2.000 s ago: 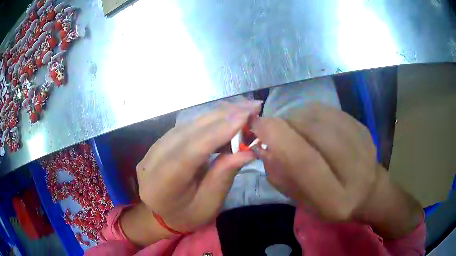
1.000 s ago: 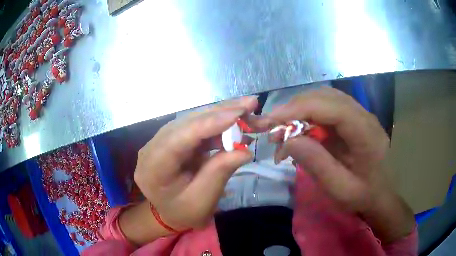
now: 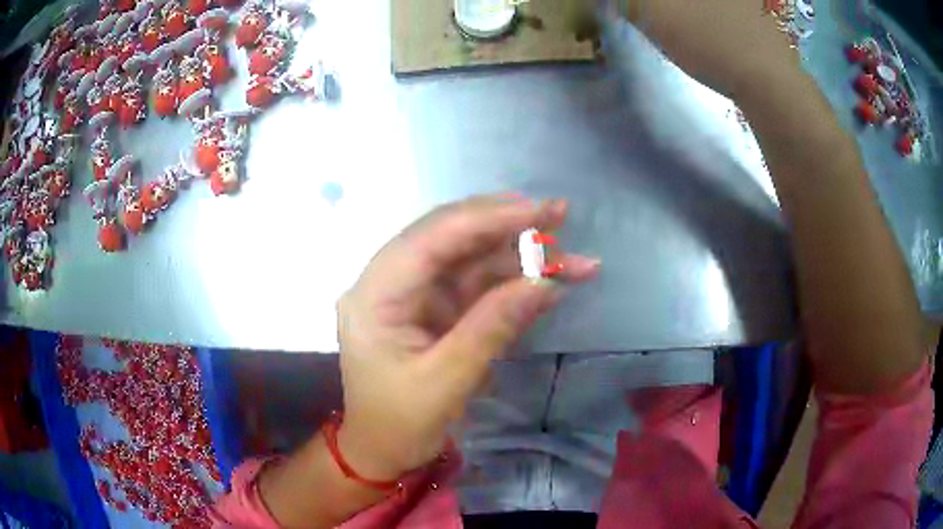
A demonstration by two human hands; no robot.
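Observation:
My left hand (image 3: 445, 310) holds a white base disc (image 3: 531, 254) edge-on between thumb and fingers, over the near edge of the bench. Two small red pieces stick out from the disc's right side. My right hand (image 3: 693, 36) reaches to the top of the picture, beyond the right end of the cardboard pad; its fingers are cut off by the edge, so I cannot tell what it holds. The brown pad (image 3: 496, 54) bears a round white glue dish (image 3: 485, 14).
Many red-and-white figurines (image 3: 191, 78) spread over the left of the metal bench (image 3: 434, 145). More figurines (image 3: 867, 88) lie at the far right. A blue crate (image 3: 215, 413) of small red pieces (image 3: 145, 434) is below the bench edge at left.
My right hand has left my left hand and moved up to the top right. The red-and-white piece it held is out of sight. The view has shifted, showing the pad and glue dish.

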